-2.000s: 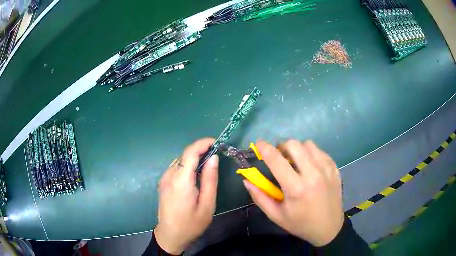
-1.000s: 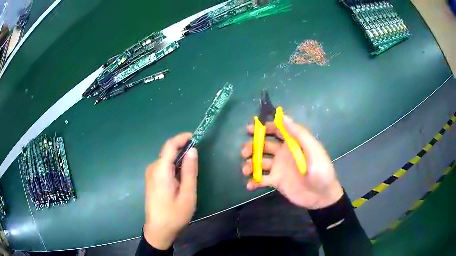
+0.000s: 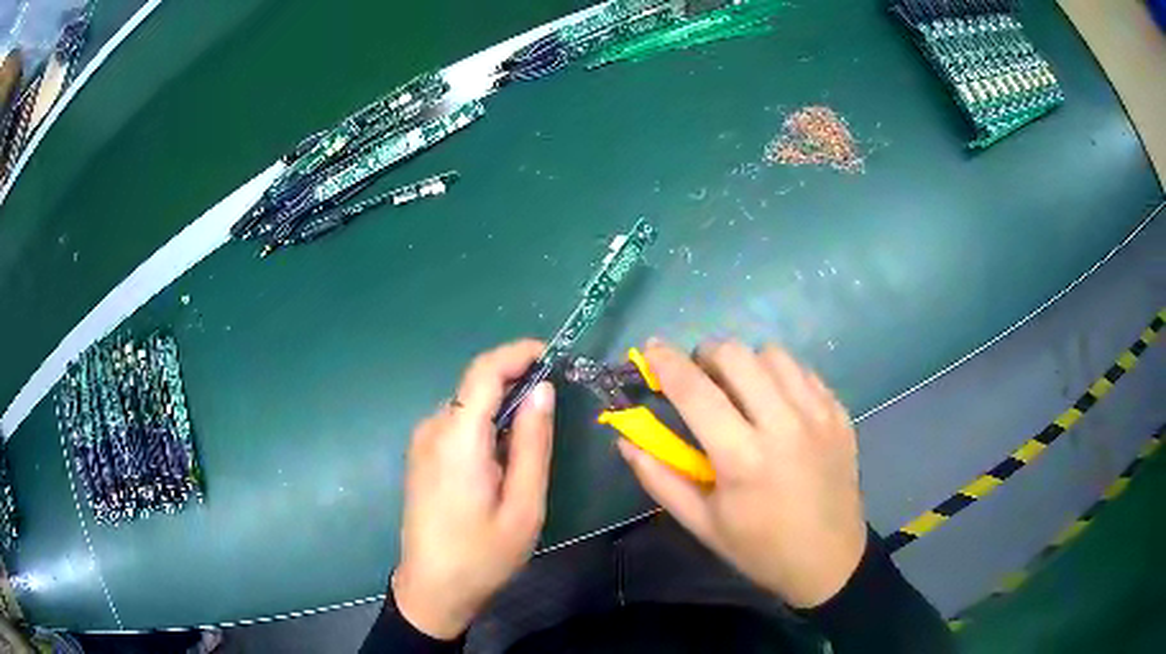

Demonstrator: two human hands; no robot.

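Note:
My left hand (image 3: 476, 492) holds a narrow green circuit board (image 3: 601, 294) by its dark lower end, between thumb and fingers. The board points up and to the right above the green bench. My right hand (image 3: 761, 473) holds the yellow-handled pliers (image 3: 659, 441). Their dark jaws point left and lie at the board's lower part, close to my left fingertips. Whether the jaws grip anything there cannot be told.
A loose pile of boards (image 3: 358, 160) lies along the white strip (image 3: 154, 281). A row of boards (image 3: 128, 428) is at left, green strands (image 3: 697, 32) at the top, a reddish heap of scraps (image 3: 816, 138) right of centre, a board batch (image 3: 991, 70) at far right.
A second ago the pliers pointed up, open and away from the board, in my turned right hand. Now they are turned left, with the jaws at the board's lower part.

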